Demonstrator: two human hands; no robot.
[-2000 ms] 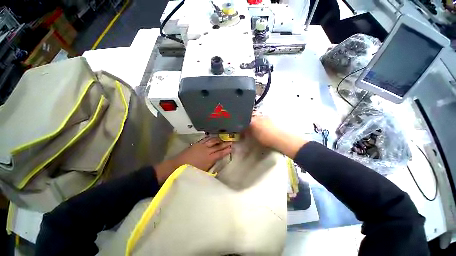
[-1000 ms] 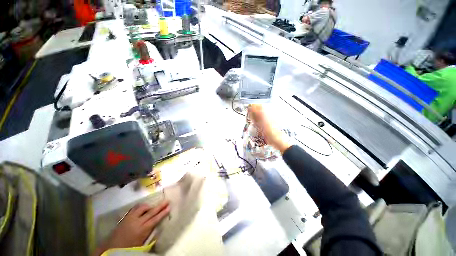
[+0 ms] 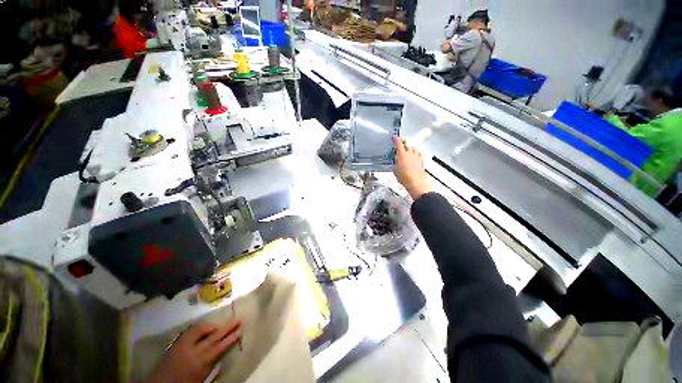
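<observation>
The sewing machine head, with its dark grey front cover (image 3: 153,250), stands at the left. A beige bag body (image 3: 273,329) lies below and right of the head, by a small yellowish clamp piece (image 3: 215,288). My left hand (image 3: 198,350) lies flat on the beige fabric at the bottom left, fingers pointing right, a thin dark line near the fingertips. My right hand (image 3: 410,164) is raised at the control panel (image 3: 376,131), a finger at the right edge of its grey screen. The feed plate with yellow edging (image 3: 310,288) shows right of the fabric.
A clear plastic bag of small dark pieces (image 3: 385,221) stands below the panel. Stacked beige bags (image 3: 34,329) lie at left, more beige fabric (image 3: 598,348) at lower right. Thread cones (image 3: 241,63) stand behind the machine. Two people are beyond the long metal rail at upper right.
The view has swung right. My right hand has left the machine head, passed over the plastic bag and moved up to the panel. My left hand has stayed on the fabric.
</observation>
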